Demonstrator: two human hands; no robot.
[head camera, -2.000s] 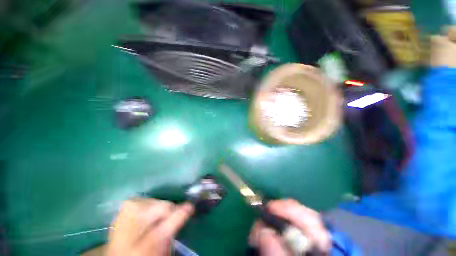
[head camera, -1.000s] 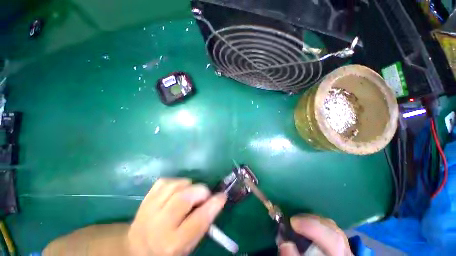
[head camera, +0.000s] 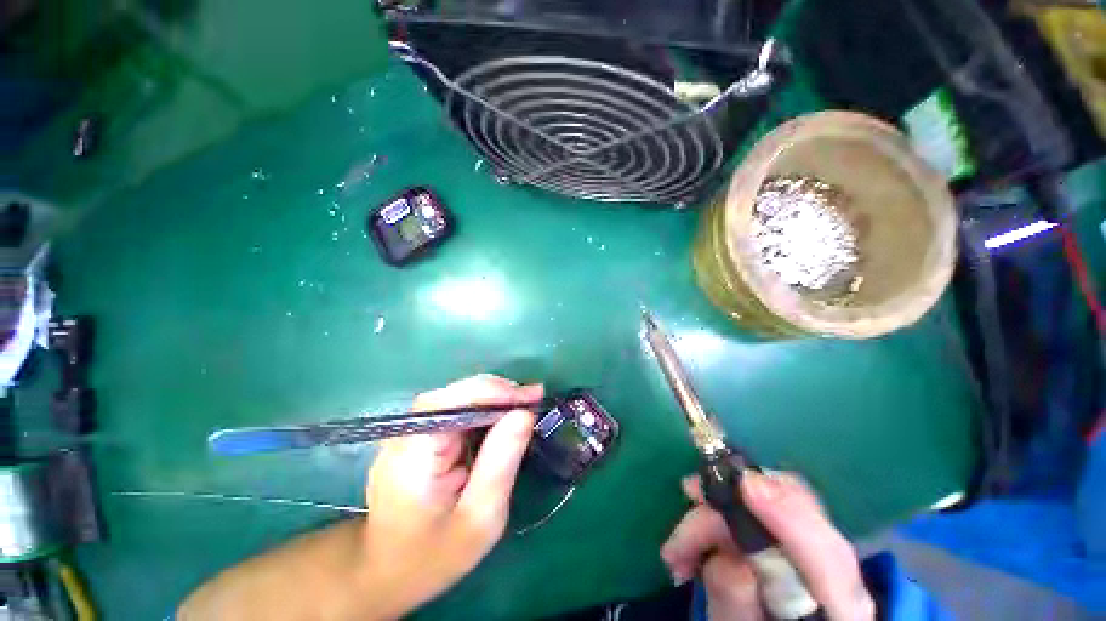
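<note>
My left hand (head camera: 443, 491) holds long dark tweezers (head camera: 352, 429) with a blue end that points left. Their tips reach the left edge of a black device housing (head camera: 575, 439), which lies open side up with its circuit board showing. Whether the tips touch the housing, I cannot tell. Thin solder wire (head camera: 237, 499) comes from the left, passes behind my left hand, and its loose end curves below the housing. My right hand (head camera: 776, 546) holds the soldering iron (head camera: 697, 419), its tip above and right of the housing, apart from it.
A second open housing (head camera: 410, 227) lies at upper left centre. A fume fan (head camera: 582, 143) stands at the back. A tan pot (head camera: 728, 273) with silvery bits is right of it. A solder spool (head camera: 22, 516) is at the left edge. Blue clothing shows at right.
The iron's tip has moved off the housing, up and to the right. The tweezers now lie across my left hand, pointing left. The camera view has shifted.
</note>
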